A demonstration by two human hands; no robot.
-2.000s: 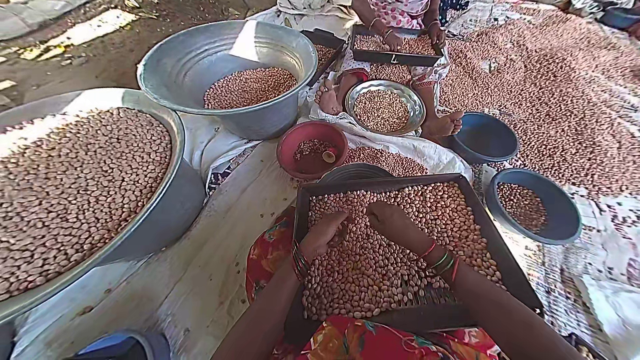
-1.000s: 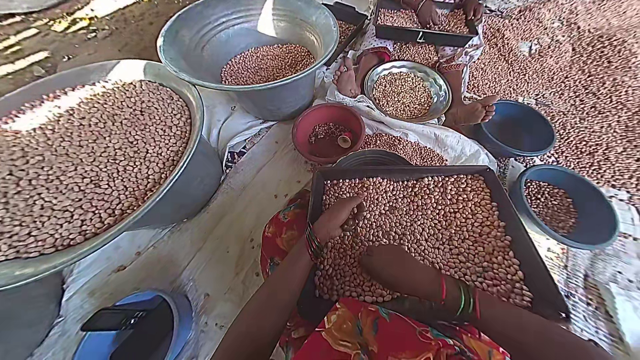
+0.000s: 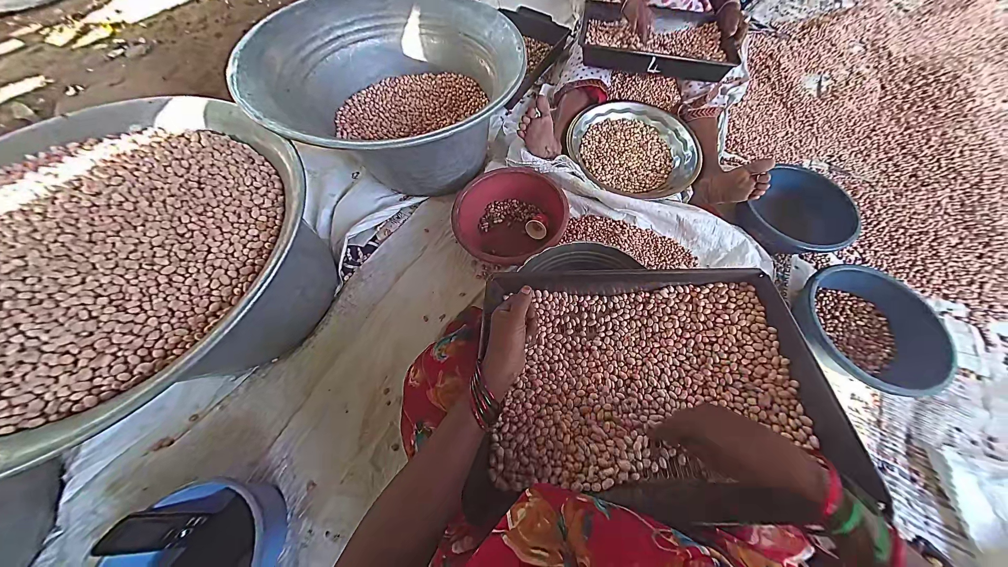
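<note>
A dark metal tray (image 3: 819,394) with raised sides rests on my lap, covered with shelled peanuts (image 3: 630,370). My left hand (image 3: 508,339) grips the tray's left rim near the far corner, thumb up, its fingers partly hidden. Low in the tray on the right, my right hand (image 3: 701,437) lies on the peanuts with its fingers bent down; whether any nuts are inside it is hidden. Slots show in the tray's floor beside it. Just beyond the tray stand a red bowl (image 3: 510,185) holding small nuts and a little cup, and a dark round bowl (image 3: 581,257) partly covered by the tray.
Large metal tubs of peanuts stand left (image 3: 295,315) and beyond (image 3: 441,169). A blue bucket (image 3: 272,512) holds a dark phone-like object. Blue basins (image 3: 941,339) sit right, near a wide spread of peanuts (image 3: 929,150). Opposite, another person works at a tray (image 3: 654,64), a steel bowl (image 3: 693,153) between their feet.
My hands were close together over the peanuts two seconds ago. Since then my left hand has moved to the tray's left rim and my right hand has come nearer my body. The view has shifted.
</note>
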